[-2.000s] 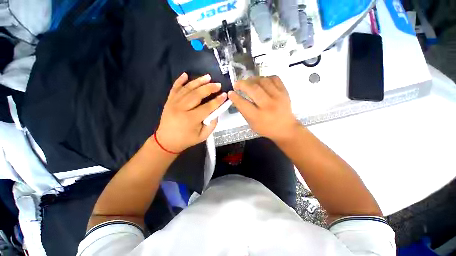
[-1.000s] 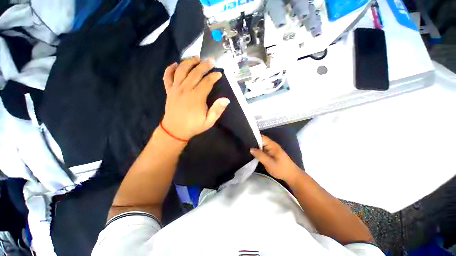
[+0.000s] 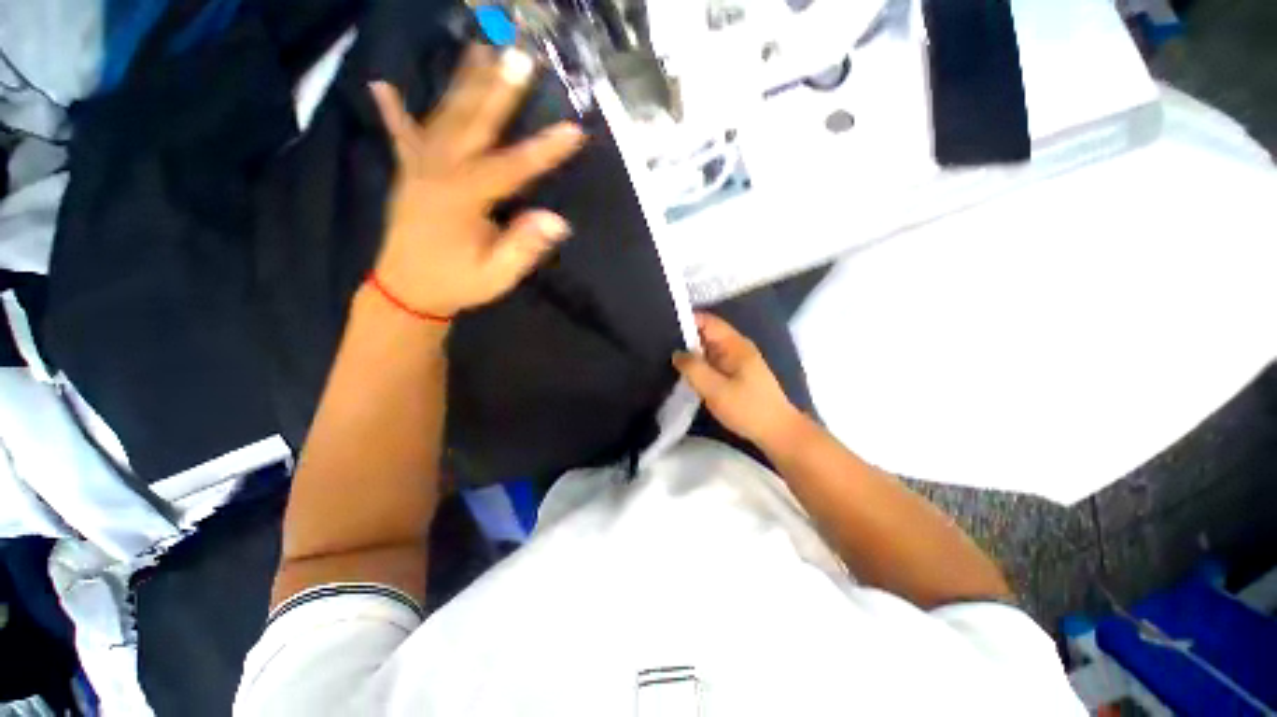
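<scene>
A black fabric panel (image 3: 602,266) lies over the left of the machine table and hangs down to my lap. A white edge strip (image 3: 656,224) runs along its right edge, from the needle area (image 3: 616,70) down to my right hand. My left hand (image 3: 469,196) rests flat on the panel with its fingers spread, left of the needle area. My right hand (image 3: 728,376) pinches the panel's edge with the white strip, below the table's front edge. The top of the overlock machine is cut off by the picture's upper rim.
A black mobile phone (image 3: 978,84) lies on the white machine table (image 3: 868,210). A large white fabric panel (image 3: 1036,336) lies right of the table. White and grey pieces (image 3: 70,448) are heaped at the left. A blue item (image 3: 1204,644) is at the lower right.
My right hand has moved from beside the needle area down to the panel's lower edge and holds it there. My left hand has spread its fingers. The whole view has shifted in the last second.
</scene>
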